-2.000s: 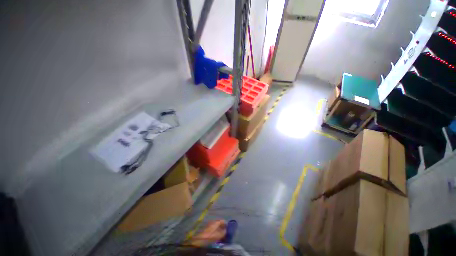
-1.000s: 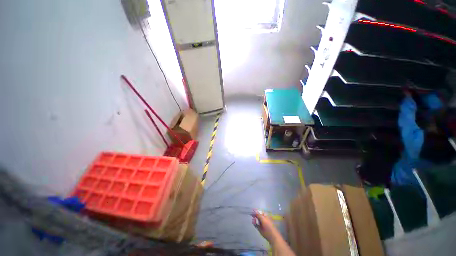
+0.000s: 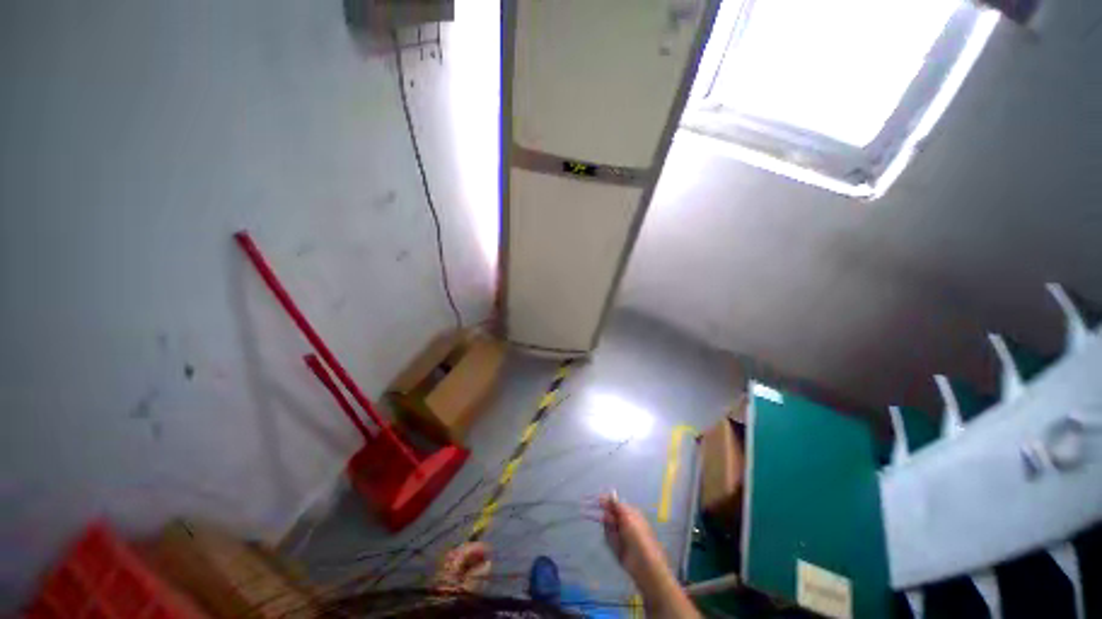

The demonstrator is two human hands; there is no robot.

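Observation:
My right hand [image 3: 626, 532] is low in the middle of the view over the floor, its fingers bent together. A tiny pale spot shows at its fingertips; I cannot tell if it is a held thing. My left hand [image 3: 463, 566] is small and blurred at the bottom, partly behind dark hair-like strands, its fingers curled. No object is clearly seen in either hand. A green-topped trolley [image 3: 812, 496] with a pale label stands to the right of my right hand. My shoe [image 3: 545, 578] shows between the hands.
Red long-handled dustpans [image 3: 405, 480] lean at the left wall beside an open carton [image 3: 450, 385]. A red slotted crate [image 3: 103, 580] is at the lower left. A pale door-like panel [image 3: 573, 254] stands ahead. The rack's white end [image 3: 1003, 466] is at right.
The view has moved forward past the cartons and shelf. The dustpans, panel and trolley are nearer. The red crate has slid to the lower left corner. My left hand now shows more clearly.

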